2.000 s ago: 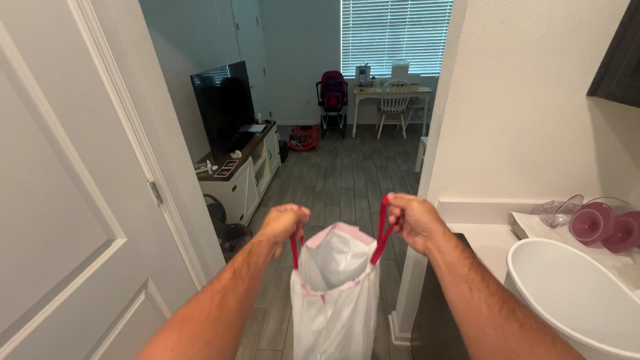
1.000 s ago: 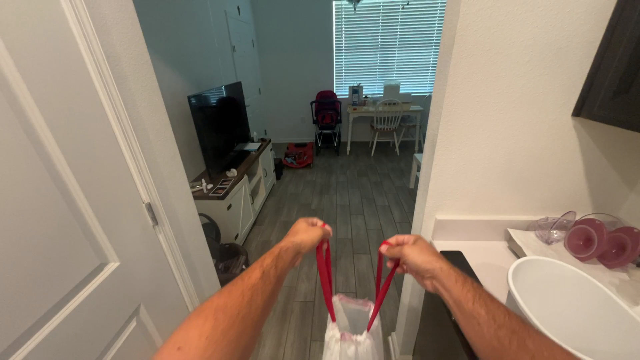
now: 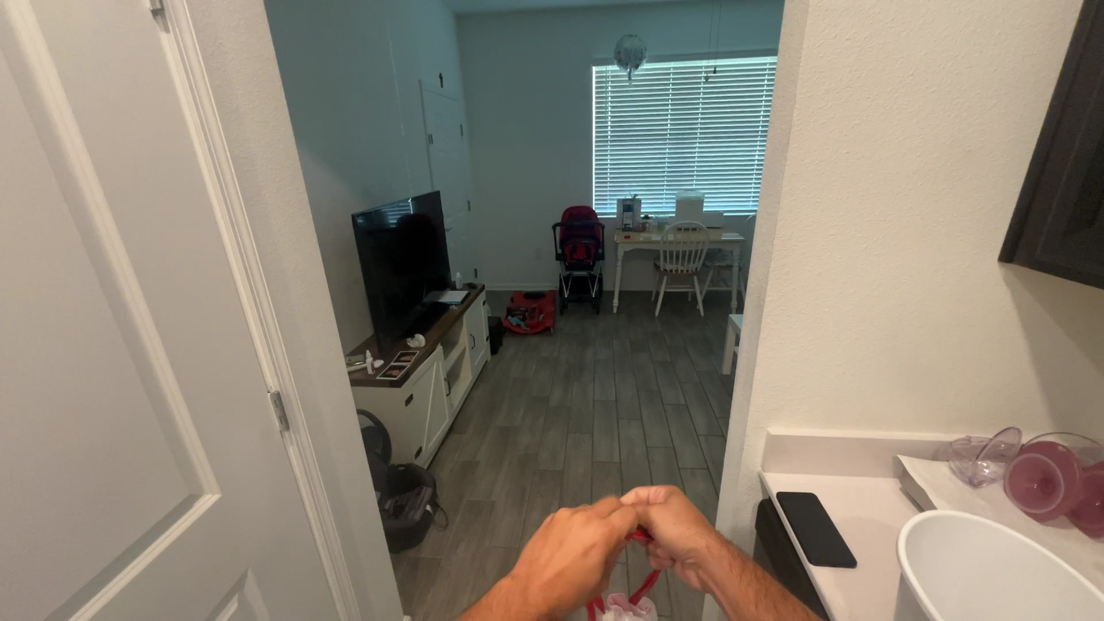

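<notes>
At the bottom centre of the head view, my left hand [image 3: 573, 552] and my right hand [image 3: 677, 535] meet, fingers touching. Both grip the red drawstrings [image 3: 644, 586] of a white plastic trash bag [image 3: 628, 609]. Only the gathered top of the bag shows below my hands; the rest is out of frame. The fingers partly hide how the drawstrings cross or loop.
On the right, a counter [image 3: 862, 535] holds a black smartphone [image 3: 815, 529], a white container [image 3: 1000, 561] and pink bowl-like pieces [image 3: 1042, 479]. A white door [image 3: 103, 345] stands left. Beyond the opening are a TV stand [image 3: 427, 397] and a stroller [image 3: 580, 250].
My hands have come together, where they were apart with one drawstring loop each. The bag's top is lower in view and gathered narrower. The view has tilted up.
</notes>
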